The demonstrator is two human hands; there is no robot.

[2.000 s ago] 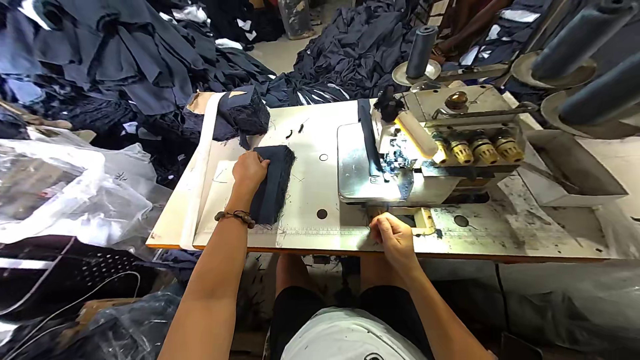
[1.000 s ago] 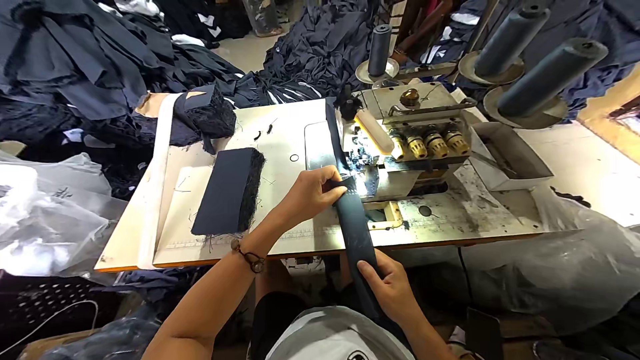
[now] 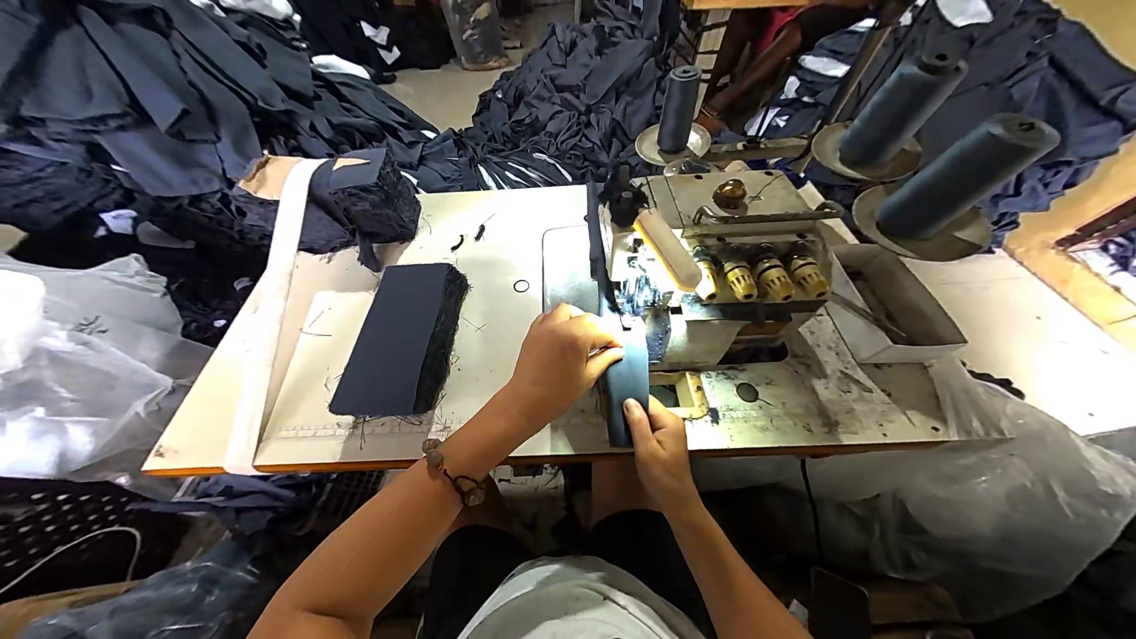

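A strip of dark fabric [image 3: 628,390] runs up to the presser foot area of an overlock sewing machine [image 3: 701,266], under its light. My left hand [image 3: 568,355] pinches the strip's left side close to the foot. Lower down, near the table edge, my right hand [image 3: 657,439] holds the strip's lower right side, thumb on top. More dark fabric [image 3: 596,231] lies along the machine's left side, behind the foot. To the left, a stack of cut dark fabric pieces [image 3: 390,342] rests on the sewing table [image 3: 497,355]. The needle is hidden.
A white band [image 3: 275,319] crosses the table's left end beside a dark fabric bundle [image 3: 373,200]. Thread cones [image 3: 963,177] stand behind the machine, with an open box [image 3: 896,302] at its right. Fabric heaps [image 3: 577,98] lie beyond; a person's arm [image 3: 763,62] shows at the back.
My left hand has moved from the fabric stack to the strip at the machine. My right hand has also taken hold of the strip, which now reaches less far below the table edge than one second ago.
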